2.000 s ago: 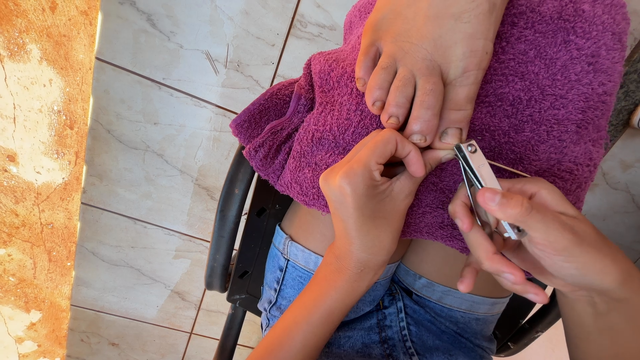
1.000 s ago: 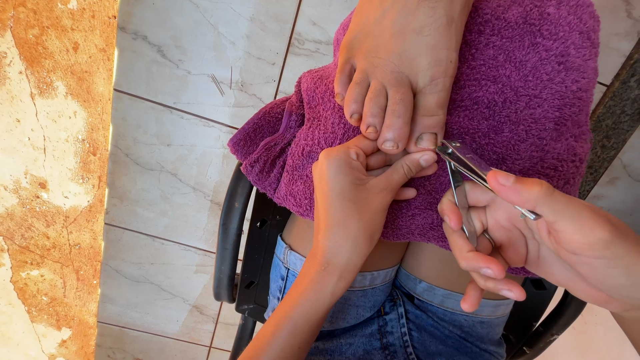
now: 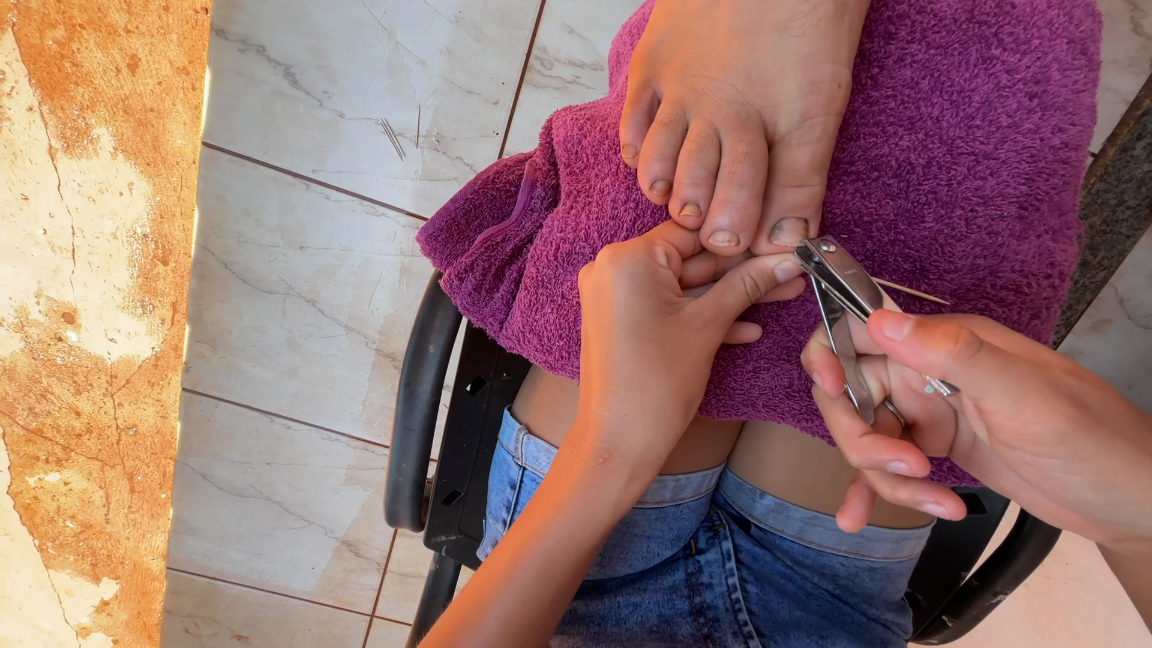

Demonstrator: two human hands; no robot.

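Observation:
A person's bare foot (image 3: pixel 742 117) rests on a purple terry towel (image 3: pixel 972 135) laid over my lap. My left hand (image 3: pixel 661 315) is at the tip of the big toe, its thumb and curled fingers just below the toes; whether the fingers pinch the toe cannot be told. My right hand (image 3: pixel 954 405) holds a metal nail clipper (image 3: pixel 846 279), thumb on one arm and fingers around the other. The clipper's jaws are by the big toe's nail, close to my left thumb tip. A thin wooden stick (image 3: pixel 913 291) shows behind the clipper, above the towel.
A black chair with a curved armrest (image 3: pixel 418 405) is under me. Marble-patterned floor tiles (image 3: pixel 279 297) lie to the left, bearing several thin dark lines or slivers (image 3: pixel 392 139). A worn orange and cream surface (image 3: pixel 90 342) runs along the left edge. A dark stone edge (image 3: pixel 1111 198) is at right.
My right hand has turned the clipper between the frames, and its angle to the toe differs. My left hand's fingers have shifted slightly beneath the toes. The clipper has stayed by the big toe.

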